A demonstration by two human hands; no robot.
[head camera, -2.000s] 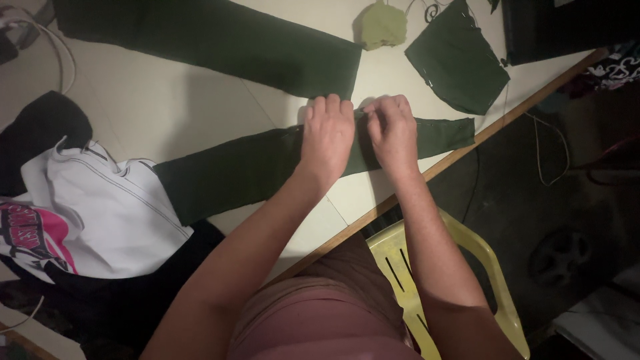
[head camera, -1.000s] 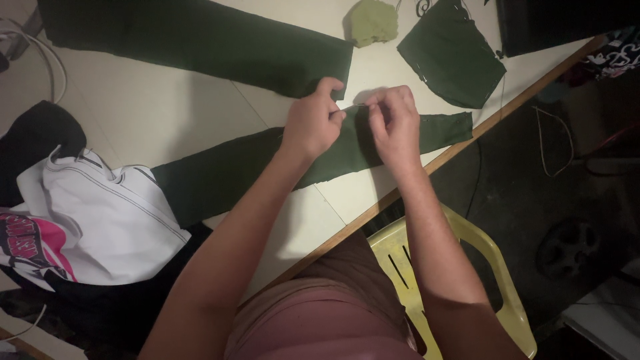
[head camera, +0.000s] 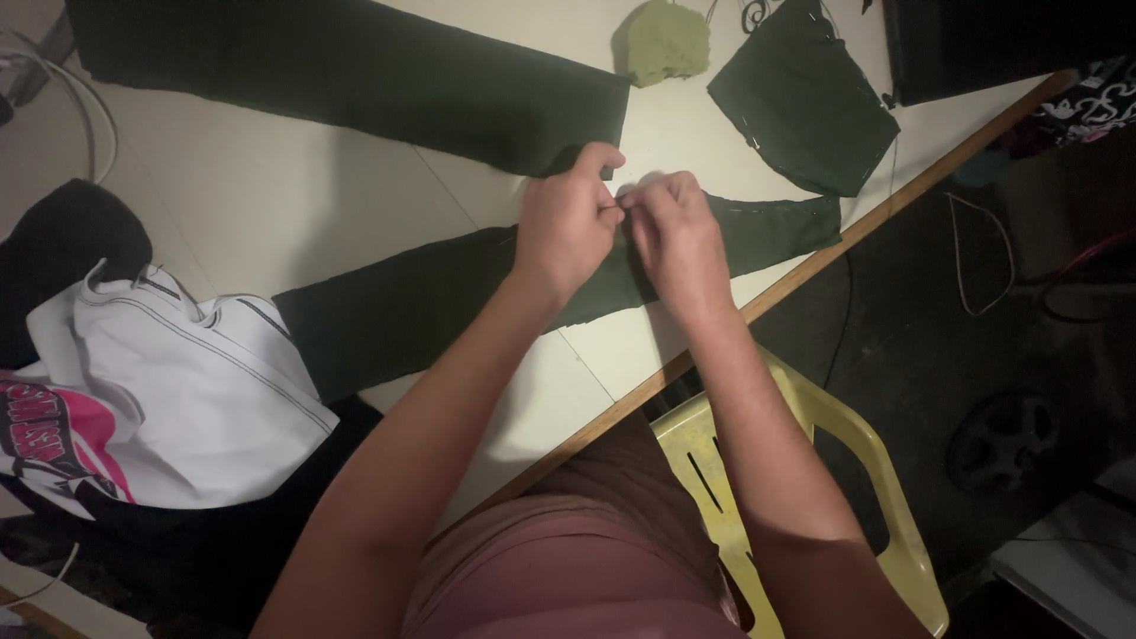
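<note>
A long dark green fabric piece (head camera: 390, 302) lies across the table, its narrow right end near the wooden edge. Over its upper edge my left hand (head camera: 572, 217) pinches thumb and fingers together, the index finger curled up. My right hand (head camera: 674, 222) is close beside it, fingertips pinched on the same edge; a thin dark thing, too small to identify, shows between the hands. A wider green fabric piece (head camera: 355, 80) lies above, its corner near my left hand. At the upper right is a smaller green fabric piece (head camera: 808, 106) with small pale marks along its edges.
A lumpy yellow-green object (head camera: 668, 43) sits at the top. White printed fabric (head camera: 195, 390) and black cloth (head camera: 75, 235) lie at the left. The wooden table edge (head camera: 639, 390) runs diagonally before me, above a yellow plastic chair (head camera: 852, 444). Cables lie at the left.
My left hand has lifted from lying flat on the long fabric's upper edge into a pinch. My right hand has stayed at about the same place on that edge.
</note>
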